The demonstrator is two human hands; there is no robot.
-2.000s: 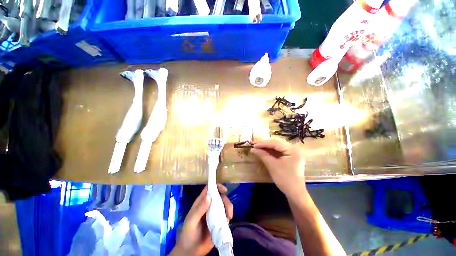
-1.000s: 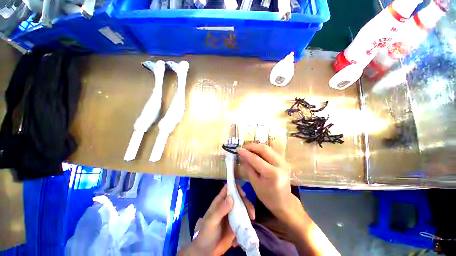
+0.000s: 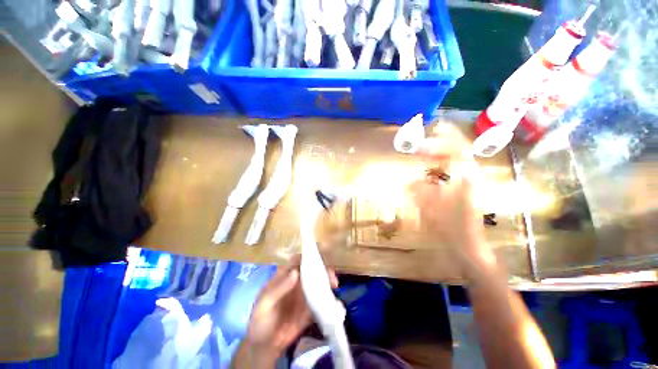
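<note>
My left hand [image 3: 283, 306] is shut on a pale grey-white moulded part [image 3: 317, 281], held upright over the bench's front edge. A black strip [image 3: 325, 199] sits at the part's upper end. My right hand [image 3: 449, 205] is blurred and reaches over the black strip pile, hiding most of it; a few strips [image 3: 490, 219] show beside it. Whether its fingers hold anything cannot be seen. A small white glue bottle [image 3: 410, 135] stands behind it. The square work pad [image 3: 386, 223] lies between my hands.
Two moulded parts [image 3: 249, 176] lie side by side at left. Blue crates of parts [image 3: 332, 94] stand behind the bench. Red-and-white bottles [image 3: 523, 90] and a second small bottle [image 3: 495, 139] are at right. Black cloth [image 3: 97, 184] lies at left; a blue crate with film [image 3: 173, 335] is below.
My right hand has left the held part's tip and moved right and away over the pile. The black strip stays at the tip. The view has shifted.
</note>
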